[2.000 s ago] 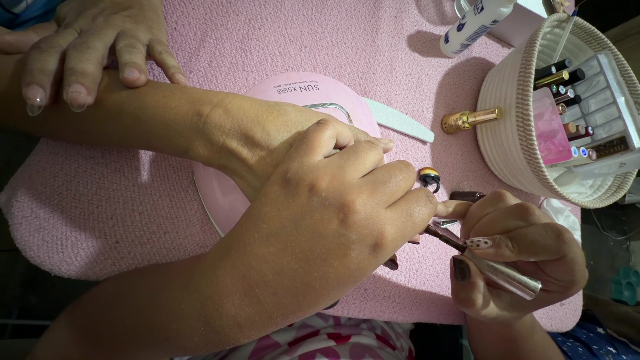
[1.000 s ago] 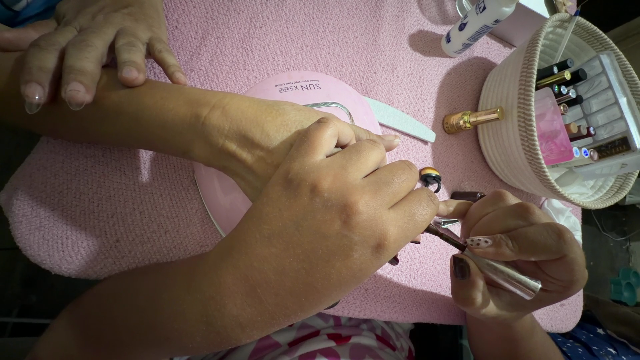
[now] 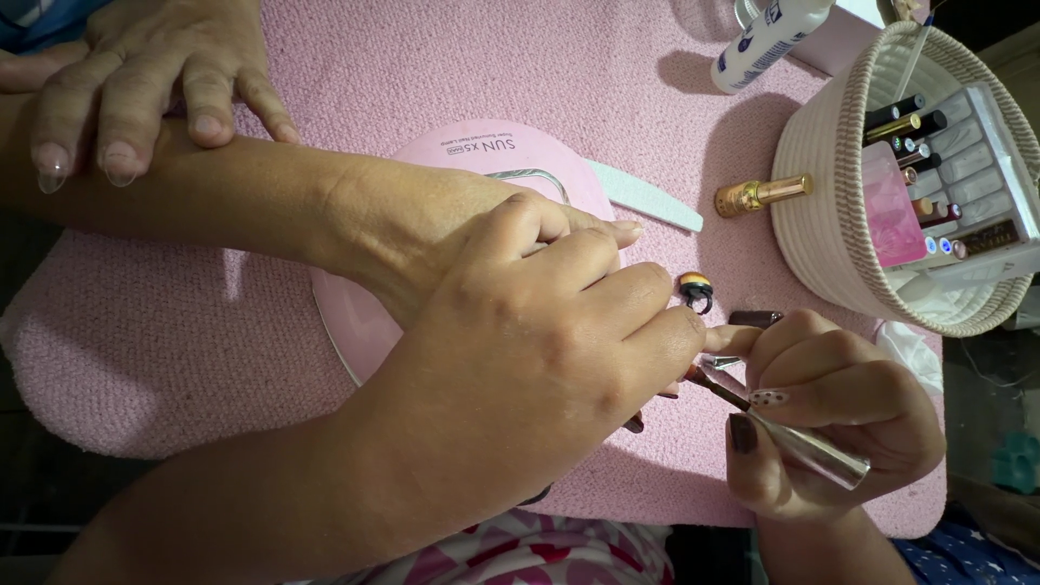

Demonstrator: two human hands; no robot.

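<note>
My left hand [image 3: 561, 325] is closed over the fingers of another person's hand [image 3: 439, 219], which lies palm down above a pink nail lamp [image 3: 528, 146]. Between thumb and fingers, my right hand [image 3: 837, 414] grips the silver cap of a nail polish brush [image 3: 812, 451]. The dark brush tip points left at the fingertips under my left hand; the painted nail there is mostly hidden. My right little finger touches my left hand. Near them are a black ring with a yellow-orange top [image 3: 695, 291] and a dark bottle or cap [image 3: 756, 318].
A woven basket [image 3: 821, 179] at the right holds nail polish bottles and a clear case of nail tips. Beside it lie a gold polish bottle [image 3: 762, 195], a nail file [image 3: 650, 197] and a white bottle [image 3: 768, 45]. The person's other hand [image 3: 154, 89] rests on their forearm. Pink towel [image 3: 203, 366] covers the table.
</note>
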